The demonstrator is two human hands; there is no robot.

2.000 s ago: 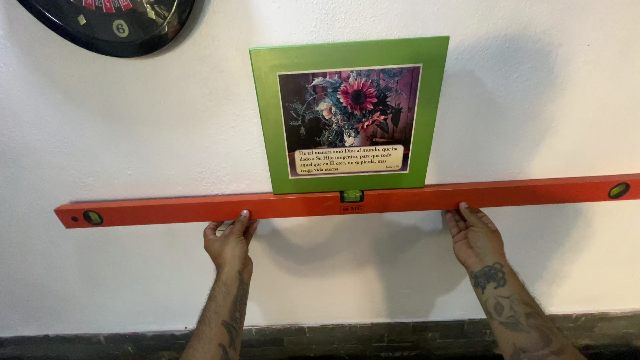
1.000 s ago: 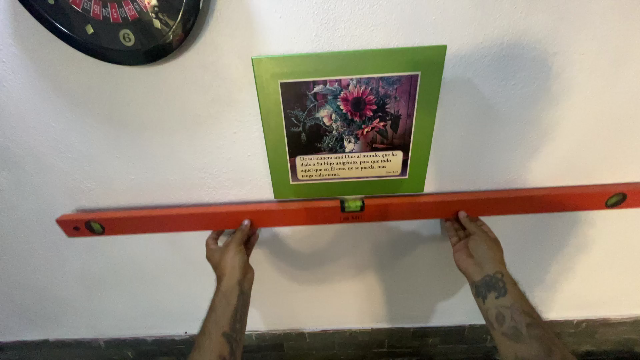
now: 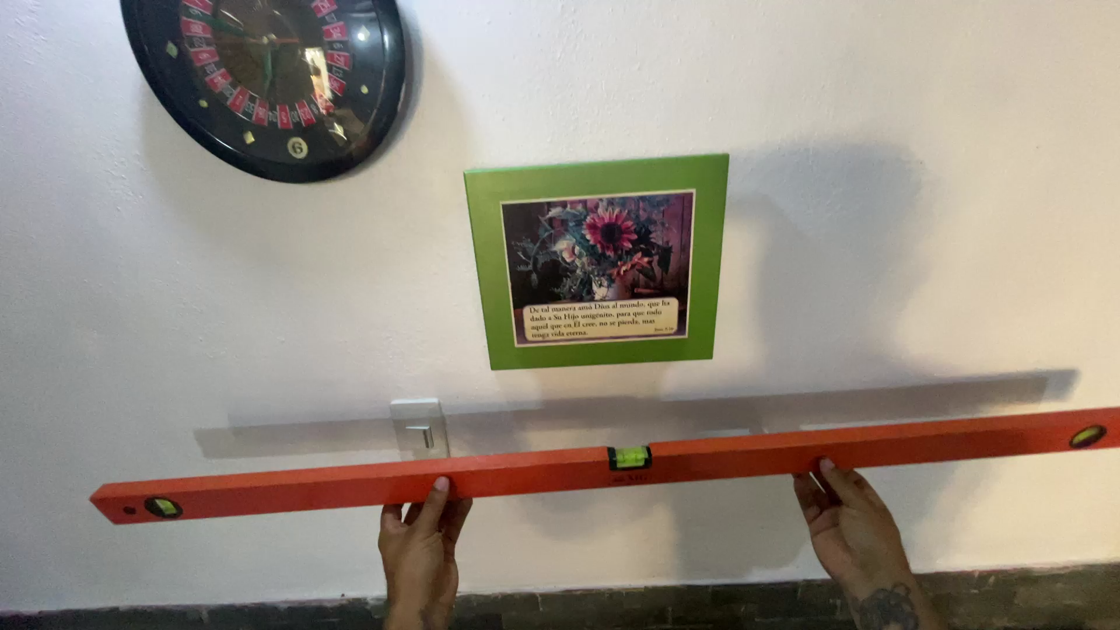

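A long orange spirit level (image 3: 542, 472) spans the lower part of the view, its right side a little higher in the picture, with a green vial at the middle and one near each end. My left hand (image 3: 424, 542) grips its lower edge left of the middle vial, thumb on the front face. My right hand (image 3: 853, 521) holds the lower edge right of that vial. Above the level, apart from it, a green-bordered picture (image 3: 479, 271) of flowers with printed text hangs on the wall. The fingers behind the level are partly hidden.
A black roulette-style wall clock (image 3: 385, 114) hangs at upper left. Between the picture and the level, a light switch (image 3: 420, 427) sits on the white wall (image 3: 989, 219), its lower part hidden by the level. Dark tiling (image 3: 1024, 599) runs along the bottom.
Both hands have lowered the level away from the picture's bottom edge, where it lay two seconds ago. The light switch has come into sight. The view has shifted upward.
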